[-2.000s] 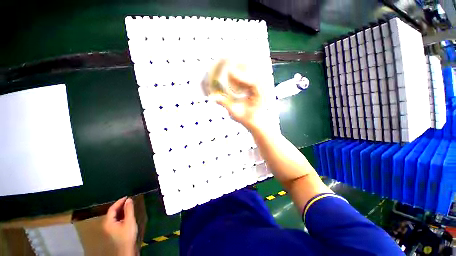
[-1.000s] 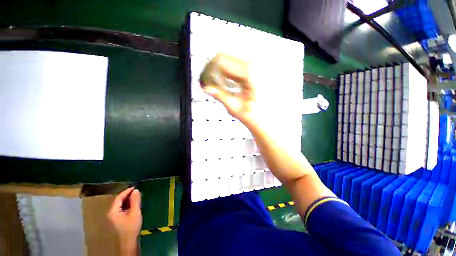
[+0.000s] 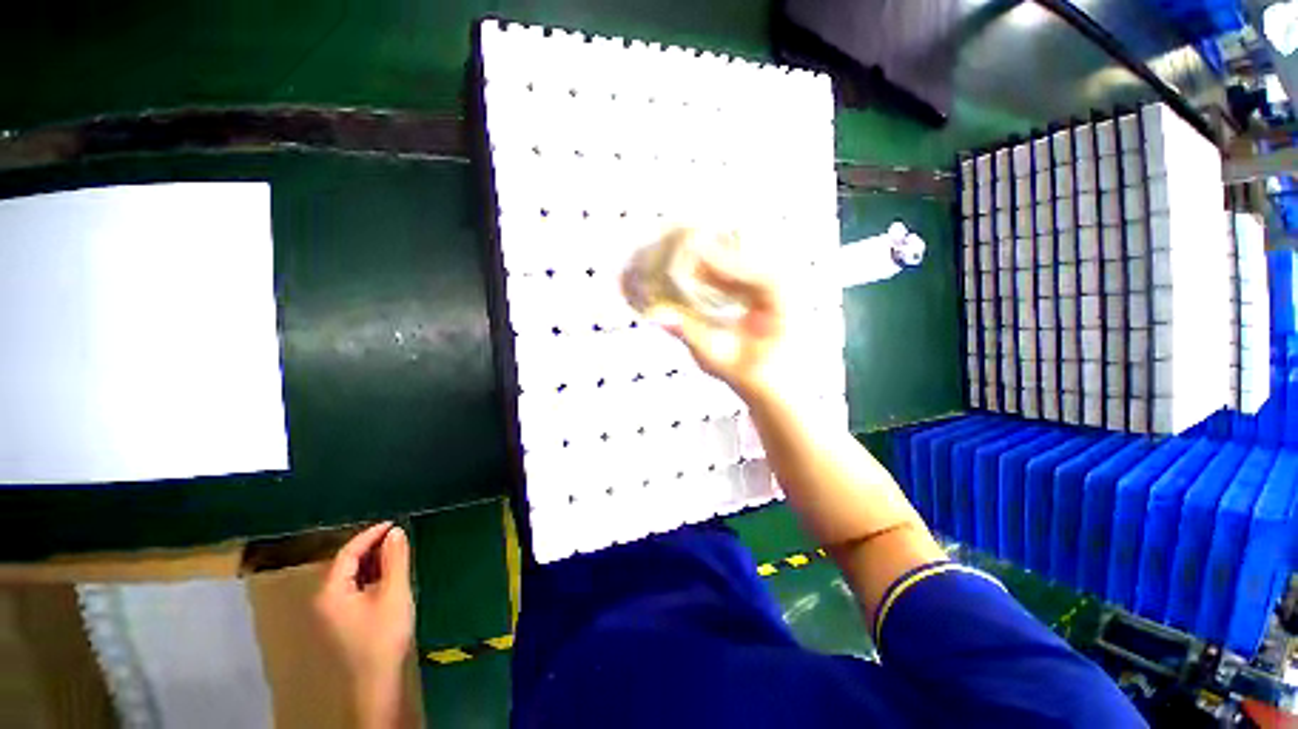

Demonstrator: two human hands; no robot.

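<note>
A large block of white units (image 3: 612, 413) in tight rows, with small dark gaps at the corners, lies in front of me on the green bench. A thin dark edge shows along its left side. My right hand (image 3: 733, 321) is over the middle of it, blurred, closed around a small yellowish rounded thing (image 3: 658, 274) that looks like the squeeze bottle. Its lower end and any contact with the units cannot be made out. My left hand (image 3: 370, 605) is at the carton's edge, lower left, thumb and finger curled together; nothing shows in it.
A flat white sheet (image 3: 135, 335) lies on the bench at left. An open carton (image 3: 320, 662) with white contents is below it. A white cylindrical thing (image 3: 871, 257) lies right of the block. Tall tray stacks (image 3: 1068, 271) and blue bins (image 3: 1053, 499) stand at right. A dark stack is at the top.
My view has shifted. The right hand keeps its hold and has moved over the block, now nearer its middle. The left hand stays by the carton.
</note>
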